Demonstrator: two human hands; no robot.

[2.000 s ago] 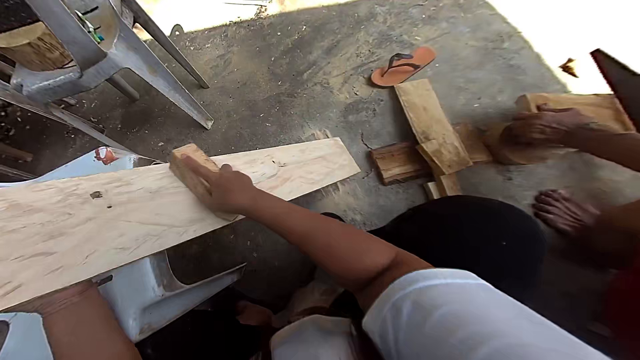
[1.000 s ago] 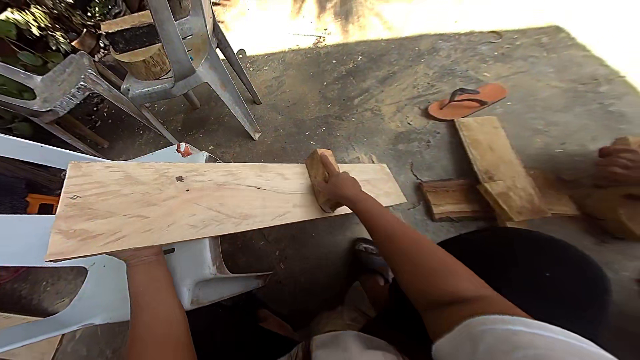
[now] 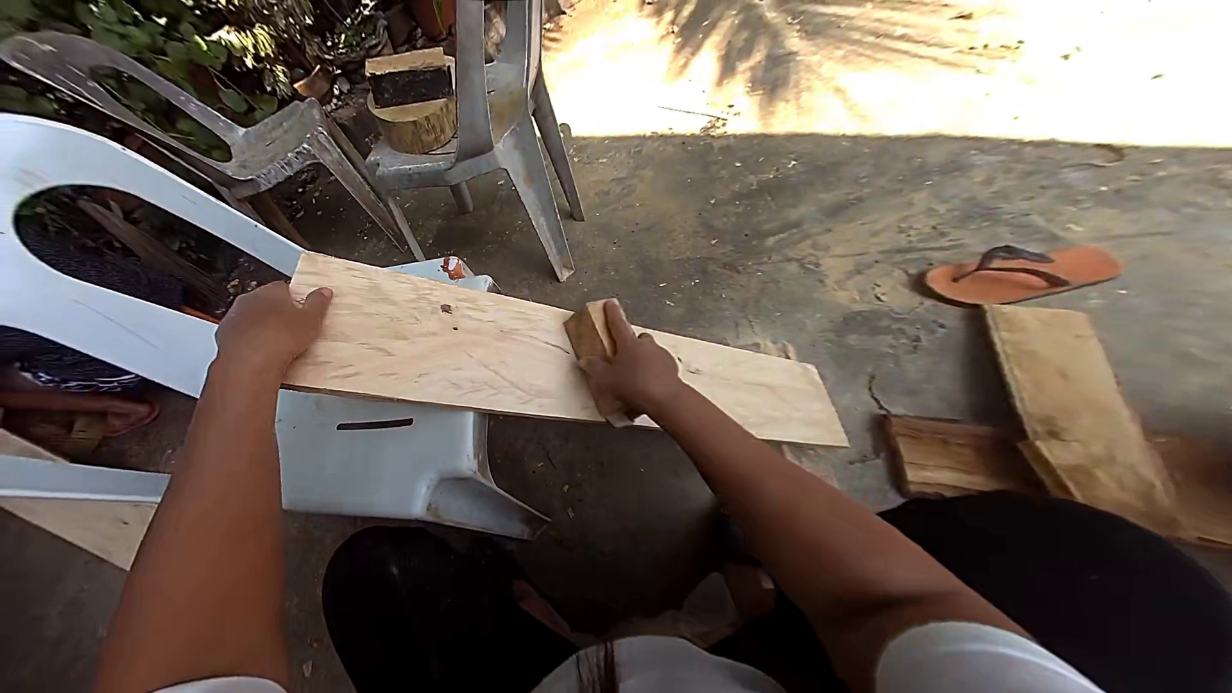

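Observation:
A long pale wooden board (image 3: 462, 342) lies across the seat of a light-blue plastic chair (image 3: 375, 452), its right end reaching out past the seat. My left hand (image 3: 269, 327) grips the board's left end, thumb on the top face. On the board's upper face, right of its middle, my right hand (image 3: 635, 371) is closed around a small wooden block (image 3: 592, 332); the block's underside is hidden. Dark knots mark the board left of the block.
Grey plastic chairs (image 3: 525, 164) stand beyond the board, one bearing a cut log piece (image 3: 414, 120). On the concrete floor at right lie an orange flip-flop (image 3: 1025, 274) and rough wood pieces (image 3: 1059, 385). A black rounded shape (image 3: 1059, 577) fills the lower right.
My left hand has moved from the board's lower edge to its left end. The board now slants down to the right. The block stays in my right hand. The view has shifted left.

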